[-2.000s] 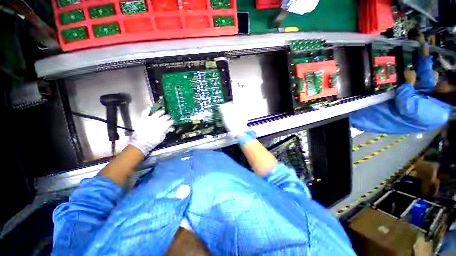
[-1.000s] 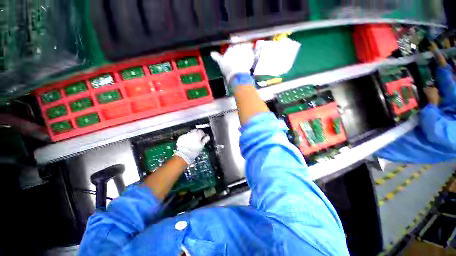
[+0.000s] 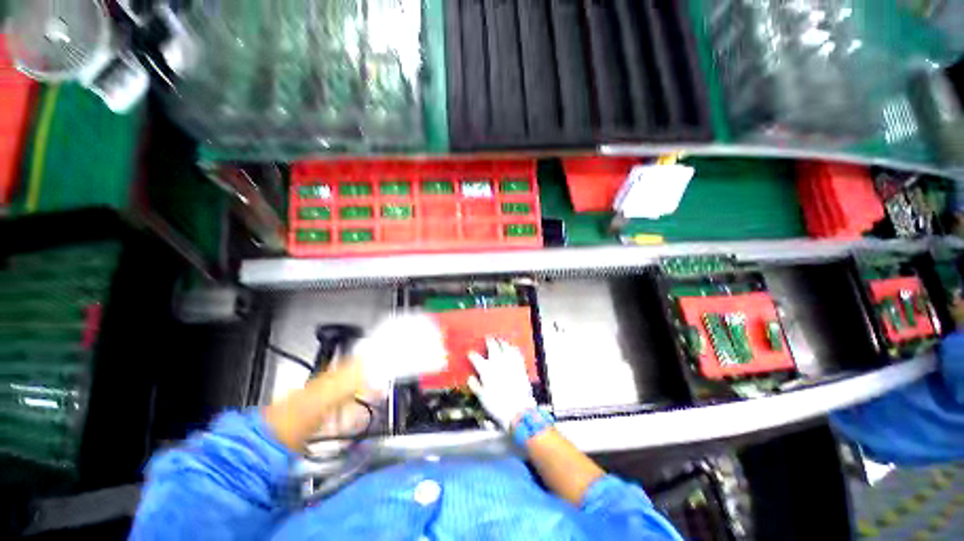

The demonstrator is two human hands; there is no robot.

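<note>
A plain red sheet (image 3: 461,330) lies over the green board in the black carrier fixture (image 3: 537,349) in front of me. My right hand (image 3: 503,383), white-gloved with a blue wrist band, rests on the sheet's lower right part with fingers spread. My left hand (image 3: 404,349), white-gloved and blurred, is at the sheet's left edge; its fingers cannot be made out. The black barcode scanner (image 3: 336,340) lies left of the fixture, partly behind my left forearm.
A red compartment tray (image 3: 415,249) with small green boards stands beyond the rail. A black slotted tray (image 3: 576,74) is on the upper shelf. Another fixture with a red sheet (image 3: 692,315) is to the right. White paper (image 3: 653,192) lies beside red sheets. Another person's blue sleeve (image 3: 898,407) is far right.
My right hand has come back from the shelf area to the fixture, where a red sheet now covers the green board. My left hand has moved to the sheet's left edge. The view has turned left.
</note>
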